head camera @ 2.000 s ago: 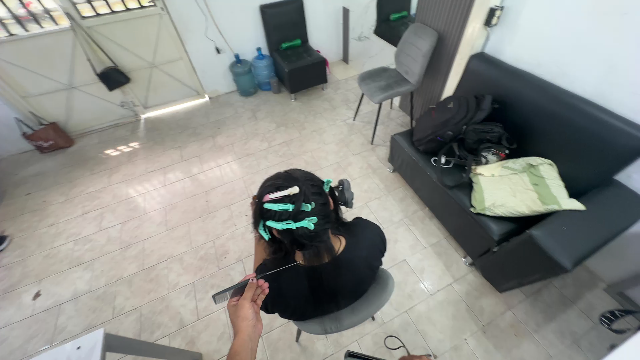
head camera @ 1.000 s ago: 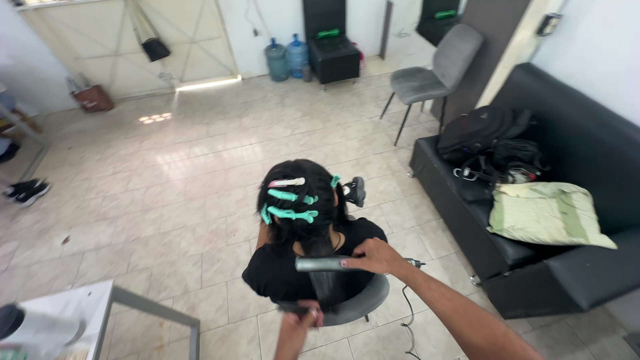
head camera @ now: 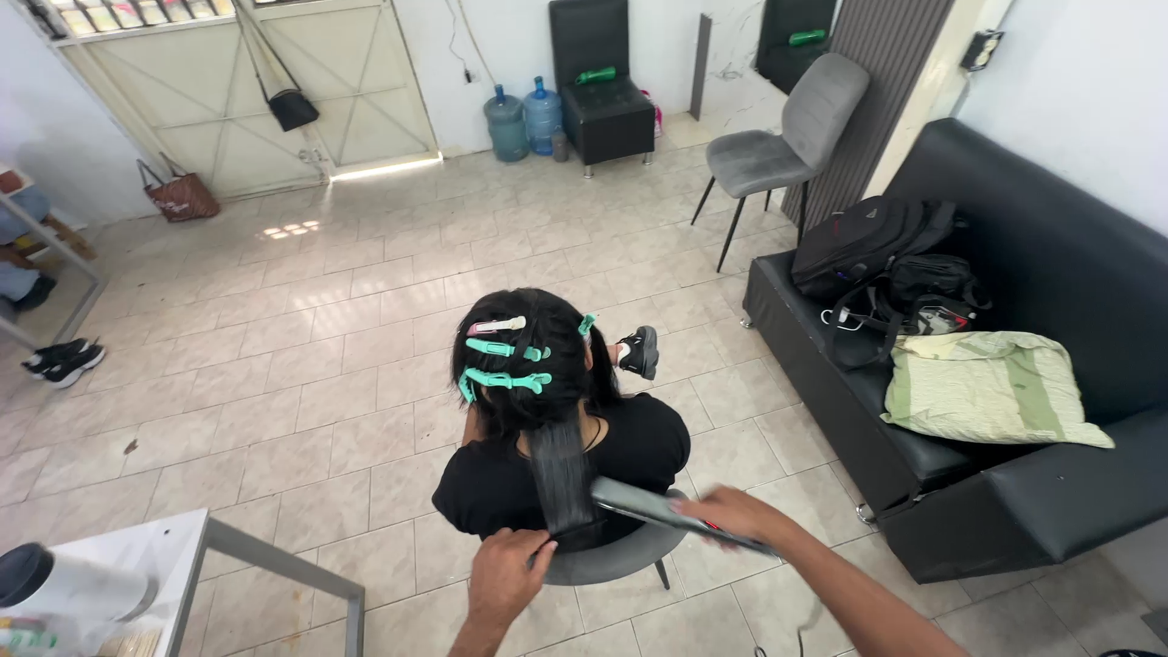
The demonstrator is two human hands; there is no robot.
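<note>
A person in a black T-shirt (head camera: 639, 438) sits on a grey chair (head camera: 620, 558), back towards me. Turquoise hair clips (head camera: 507, 380) and a pale clip (head camera: 497, 325) pin up the dark hair. One straight section of hair (head camera: 562, 474) hangs down the back. My left hand (head camera: 507, 570) is closed at its lower end, on a dark comb that is mostly hidden. My right hand (head camera: 735, 520) grips a grey hair straightener (head camera: 643, 504), whose tip is just right of the hair section. Whether its plates touch any hair cannot be told.
A white table (head camera: 182, 557) with a white tumbler (head camera: 78, 582) stands at lower left. On the right, a black sofa (head camera: 821, 383) holds bags (head camera: 867, 242) and a pillow (head camera: 990, 388). A grey chair (head camera: 766, 160) stands behind. The straightener's cord (head camera: 803, 630) hangs near my right forearm.
The comb was in my left hand beside the person's shoulder; that hand is now at the hair ends. The straightener, across the hair a second ago, has moved off to its right.
</note>
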